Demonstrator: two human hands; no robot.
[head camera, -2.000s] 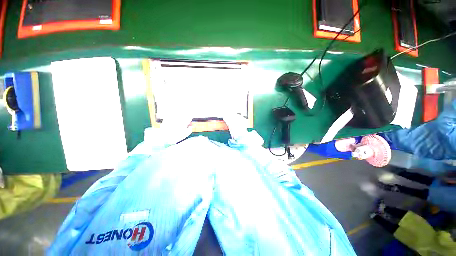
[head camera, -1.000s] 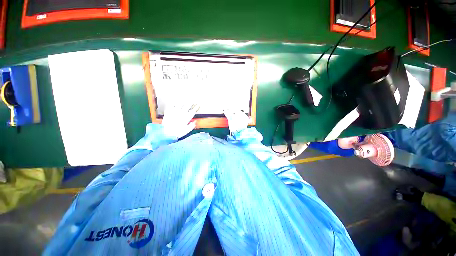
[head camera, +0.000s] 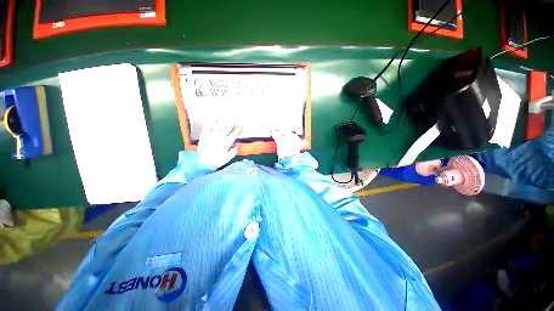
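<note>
A laptop (head camera: 249, 100), underside up with rows of printed text, lies on an orange-red tray (head camera: 257, 147) on the green bench. My left hand (head camera: 217, 144), in a pale glove, rests at the laptop's near edge, left of the middle, fingers apart on its surface. My right hand (head camera: 288, 144), also pale-gloved, rests at the near right corner with its fingertips on the laptop. Glare blurs both hands, and the undersides of the fingers are hidden.
A white sheet or pad (head camera: 109, 133) and blue tape dispenser (head camera: 30, 121) lie left. Two black scanners (head camera: 362, 91) (head camera: 352, 143), cables and a black label printer (head camera: 458, 106) stand right. Beyond the bench edge are a pink fan (head camera: 465, 176) and a person's blue sleeve (head camera: 522, 164). Trayed laptops (head camera: 97, 11) lie behind.
The glare on the laptop has lessened and its printed text shows more clearly. My hands stay at its near edge. The view has shifted slightly.
</note>
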